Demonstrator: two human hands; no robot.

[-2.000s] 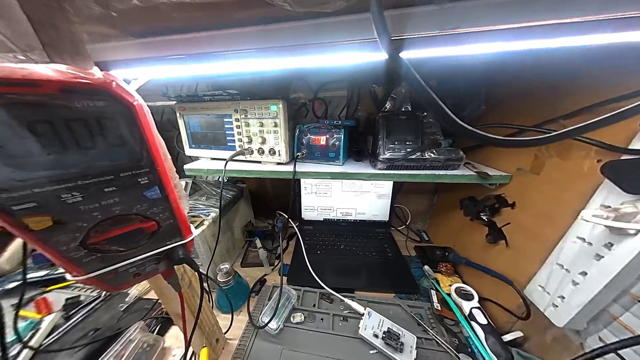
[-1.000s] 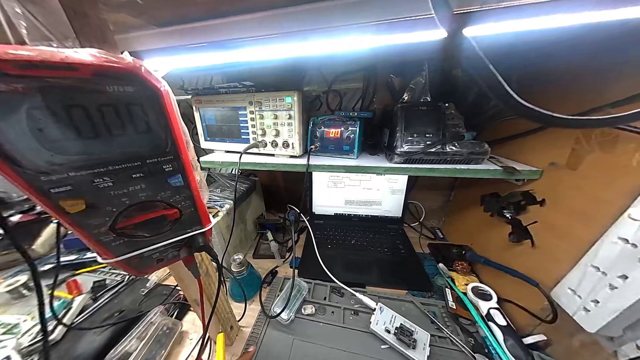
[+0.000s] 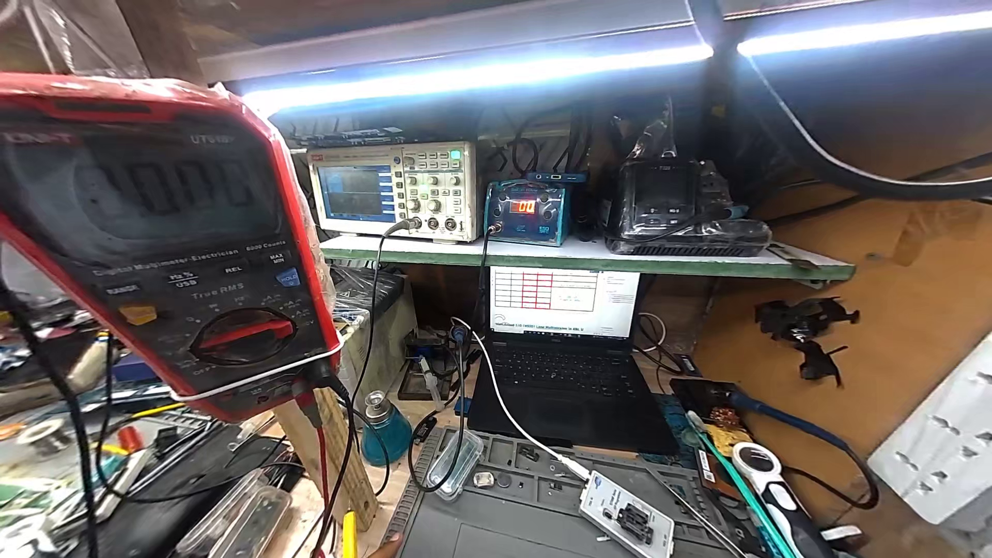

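Observation:
A fingertip, apparently of my left hand [image 3: 387, 545], shows at the bottom edge, beside a yellow handle-like piece [image 3: 349, 535] and the grey work mat [image 3: 496, 535]; what it holds is hidden. My right hand is out of view. A programmer with a black chip socket [image 3: 628, 513] lies on the mat, joined to a white cable. Behind the mat stands an open laptop [image 3: 573, 387], its screen showing a table with red lines. A red and black multimeter [image 3: 155, 232] hangs at the left, its leads plugged in. A small clear plastic box [image 3: 455, 465] sits on the mat.
An oscilloscope [image 3: 394, 191], a blue power unit with a red display [image 3: 526, 213] and a plastic-wrapped device [image 3: 674, 205] stand on the shelf [image 3: 589, 260]. A blue-green bottle [image 3: 386, 430], a wooden post [image 3: 329, 457] and loose cables are nearby. A magnifier [image 3: 763, 469] lies right of the mat.
The laptop screen has changed from block diagrams to a table with red lines. A fingertip has appeared at the bottom edge. The view has shifted slightly left.

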